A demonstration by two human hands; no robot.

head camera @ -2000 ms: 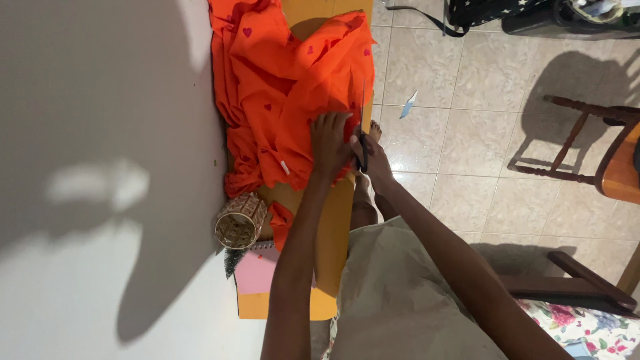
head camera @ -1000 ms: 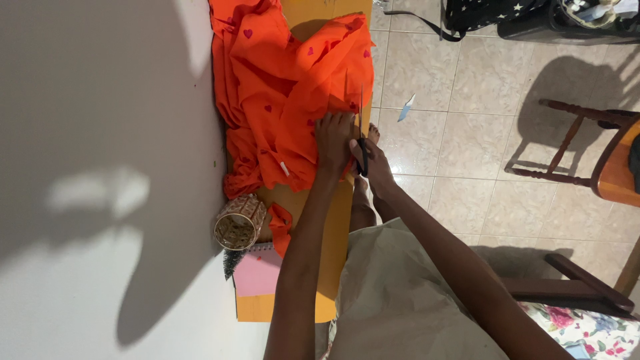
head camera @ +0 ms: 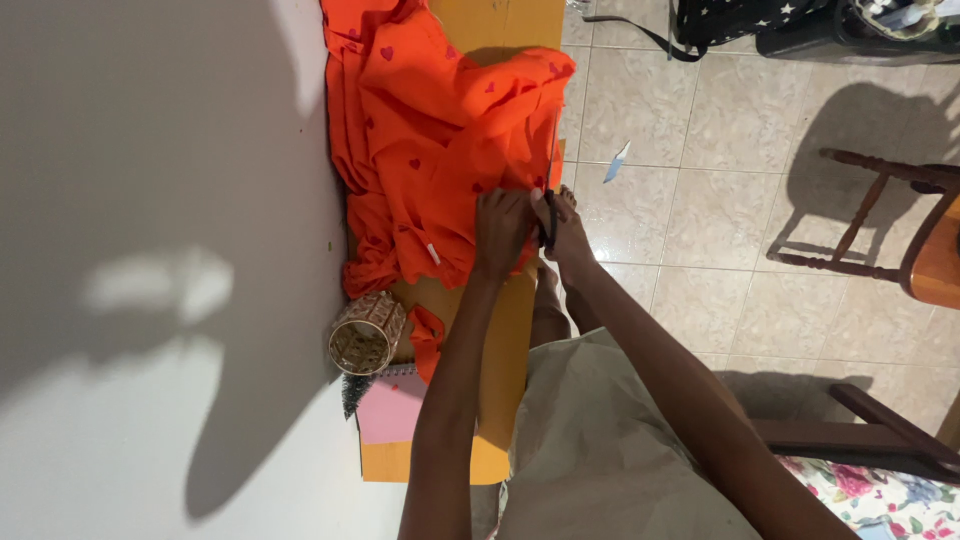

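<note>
Orange fabric with red hearts lies crumpled over a narrow wooden table. Black-handled scissors are held in my right hand at the table's right edge, their blades pointing up the view along the fabric's edge. Whether the blades are apart is hard to tell. My left hand rests on the fabric just left of the scissors, fingers bent over the cloth; whether it pinches the cloth is not clear. A small white tag shows on the fabric. A loose orange strip lies below, beside my left forearm.
A woven-looking holder with a gold rim, a small bristly artificial tree and a pink spiral notebook sit near the wall. On the tiled floor are a blue-and-white scrap, a wooden chair and a black star-patterned bag.
</note>
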